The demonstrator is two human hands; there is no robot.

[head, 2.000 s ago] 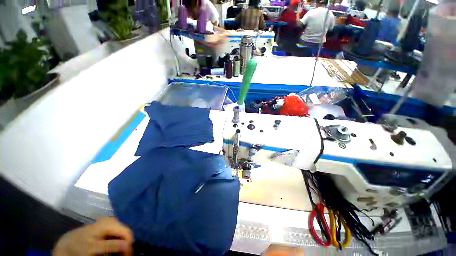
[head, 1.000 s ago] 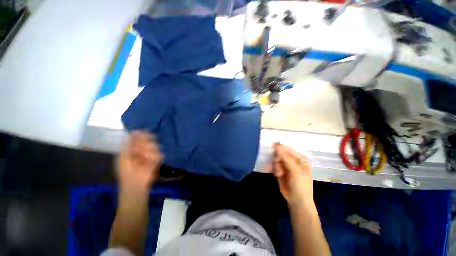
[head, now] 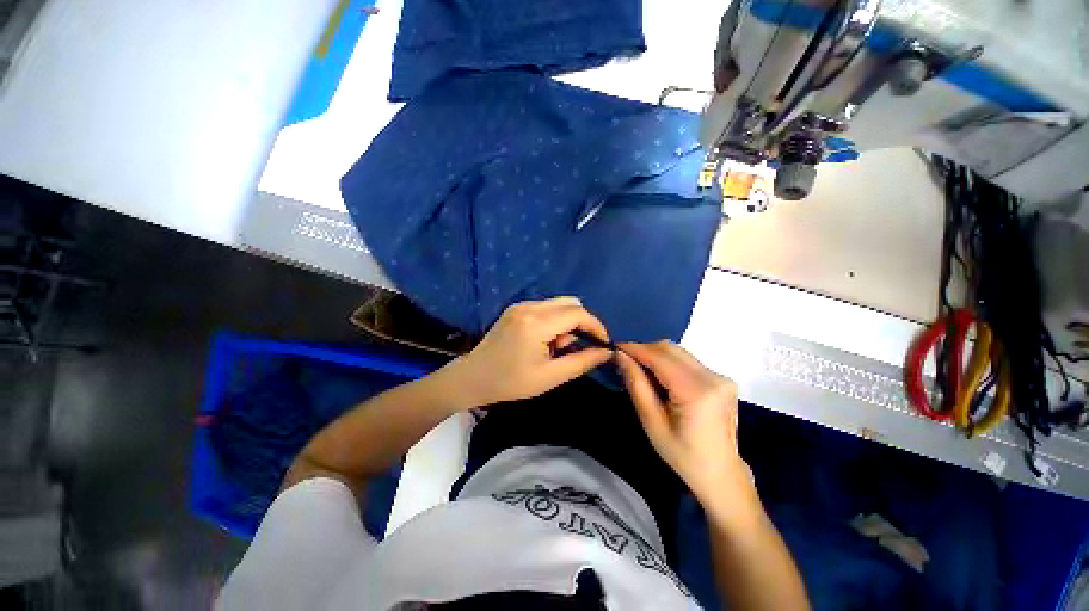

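Observation:
A dark blue garment piece with tiny pale dots (head: 514,179) lies on the table, its right part under the presser foot (head: 713,167). Its lower edge hangs over the table's front. My left hand (head: 537,346) and my right hand (head: 683,400) meet at that edge. Their fingertips pinch a small dark bit of cloth or strip between them; which one is hard to tell. A bent wire (head: 591,213) lies over the cloth.
A second blue piece (head: 514,42) lies behind. The sewing machine head (head: 884,72) stands at right. Red-handled scissors (head: 922,370), yellow handles (head: 986,384) and black cords (head: 997,251) hang at the right. Blue crates (head: 221,412) hold cloth below.
The view has tilted down and moved closer. My hands, apart a second ago, have come together at the cloth's front edge and taken hold there. The cloth remains under the presser foot.

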